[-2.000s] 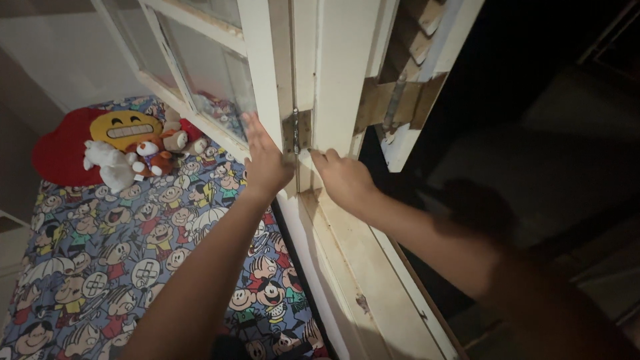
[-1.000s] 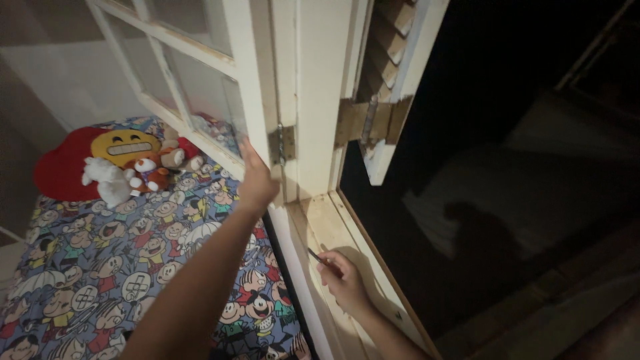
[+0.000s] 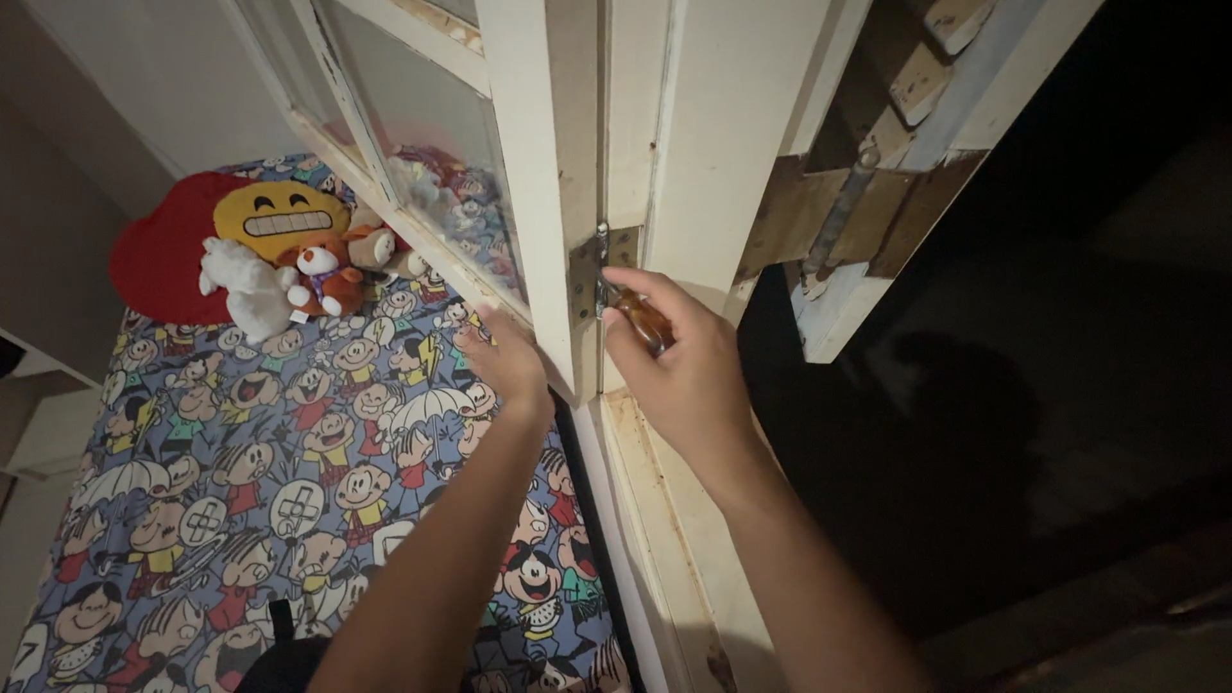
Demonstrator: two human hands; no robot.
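My left hand [image 3: 505, 361] is against the lower edge of a white glazed window sash [image 3: 525, 192], its fingers partly behind the frame. A metal butt hinge [image 3: 603, 274] joins the sash to the white window frame [image 3: 717, 125]. In my right hand [image 3: 679, 375] is a tool with a translucent amber handle [image 3: 645, 322], gripped between thumb and fingers right beside the hinge. Its working end is hard to make out against the hinge pin, so I cannot tell the exact kind of tool.
Outside, a louvred shutter [image 3: 953, 87] hangs on a larger hinge [image 3: 842, 217]. Below lies the wooden sill [image 3: 664, 539]. A bed with a cartoon-print sheet [image 3: 318, 481] is at left, bearing a red heart cushion [image 3: 164, 255], a yellow smiling-face cushion [image 3: 284, 217] and plush toys [image 3: 332, 279].
My right hand was at the hinge, then down over the sill holding a slim dark item; now it is back up at the hinge with the amber-handled tool. My left hand stays at the sash.
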